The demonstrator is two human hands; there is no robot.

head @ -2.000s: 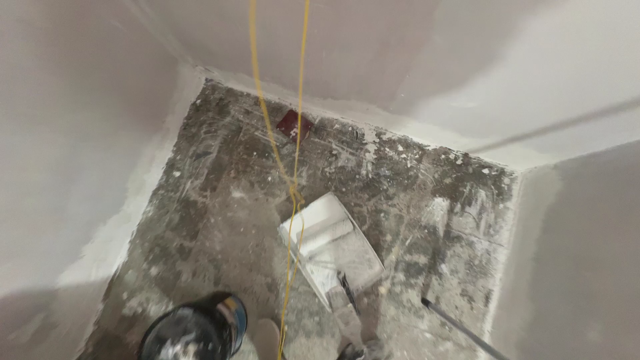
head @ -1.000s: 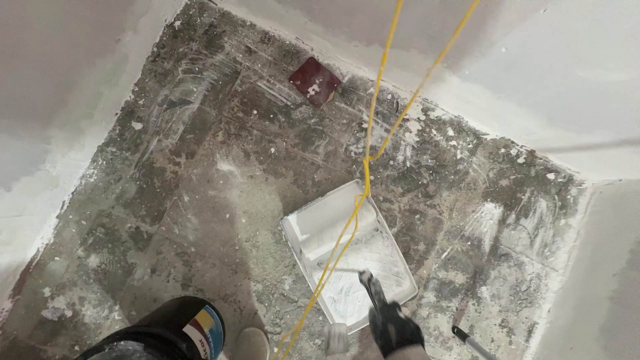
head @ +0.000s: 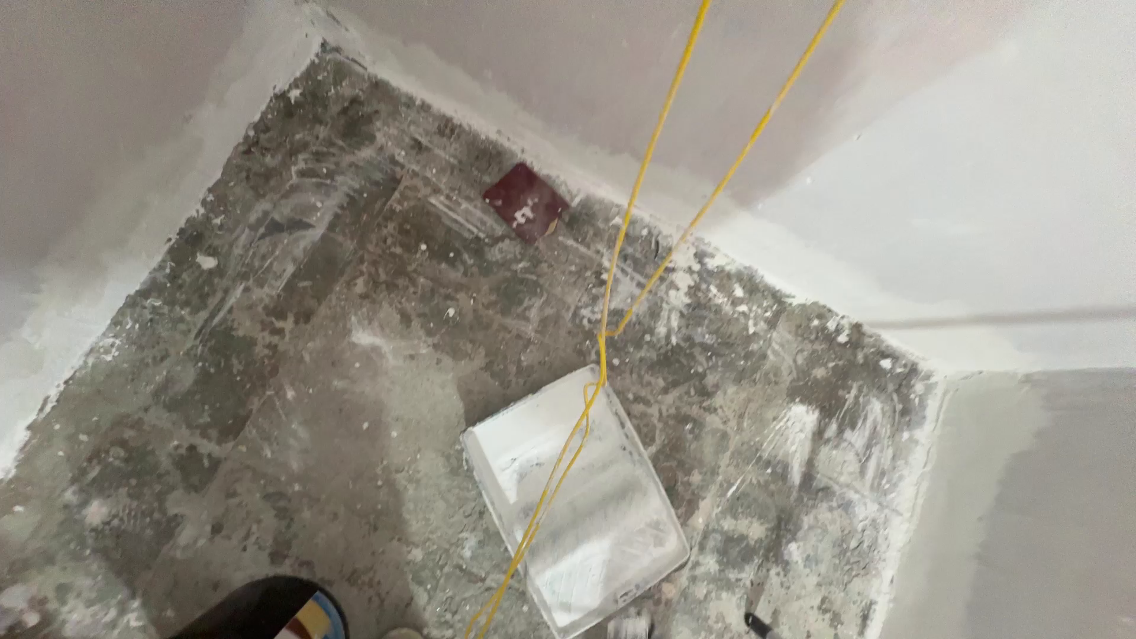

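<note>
Neither my left hand nor my right hand shows in the head view now. A white paint tray [head: 612, 506] with white paint in it lies tilted on the stained floor, low and right of the middle. Across its left part runs a thin yellow cord [head: 552, 479], knotted above the tray and splitting into two strands toward the top. At the bottom edge, just below the tray, the bristle end of a paintbrush [head: 628, 627] is partly in view. The dark end of a pole [head: 757, 624] shows to the right of it.
A black bucket [head: 257, 612] with a coloured label stands at the bottom left, cut off by the edge. A dark red square piece [head: 525, 202] lies near the far wall. Partly painted walls [head: 976, 177] with white lower borders enclose the floor [head: 311, 426].
The black-gloved right hand with a handled tool over the tray one second ago is out of view now. The view has shifted.
</note>
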